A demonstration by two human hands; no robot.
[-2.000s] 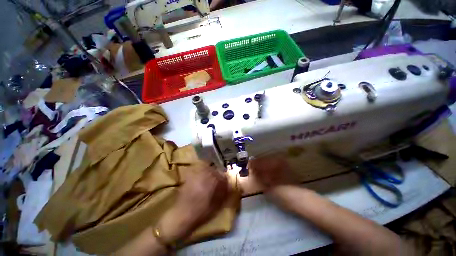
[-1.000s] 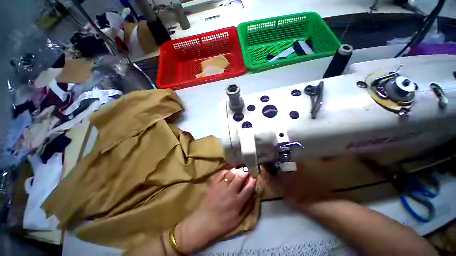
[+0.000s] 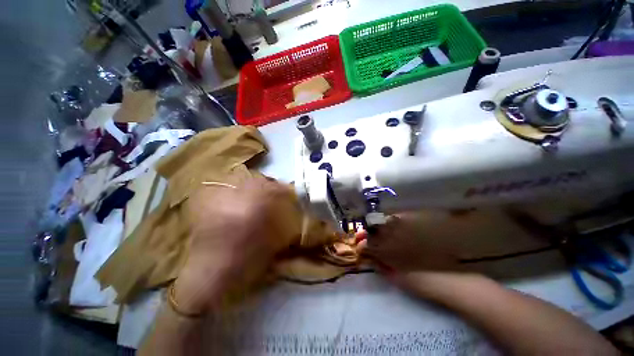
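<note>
The tan garment piece [image 3: 208, 156] lies creased on the table left of the white sewing machine head [image 3: 431, 163]. Its near edge is bunched under the lit presser foot [image 3: 353, 228]. My left hand [image 3: 240, 215], blurred, is over the cloth left of the foot; its fingers are too smeared to tell whether they grip it. My right hand [image 3: 400, 240] is just right of the foot, under the machine arm, with fingertips at the bunched cloth; its grip is partly hidden and dark.
A red basket [image 3: 295, 80] with a tan scrap and a green basket [image 3: 413, 49] stand behind the machine. Blue-handled scissors [image 3: 601, 274] lie at the right. Mixed fabric scraps [image 3: 104, 160] are heaped at the left. A dark thread spool [image 3: 483, 69] stands behind the arm.
My left hand has moved left and up from the presser foot. The cloth near the foot is now more bunched. My right hand stays beside the foot. The view has shifted slightly.
</note>
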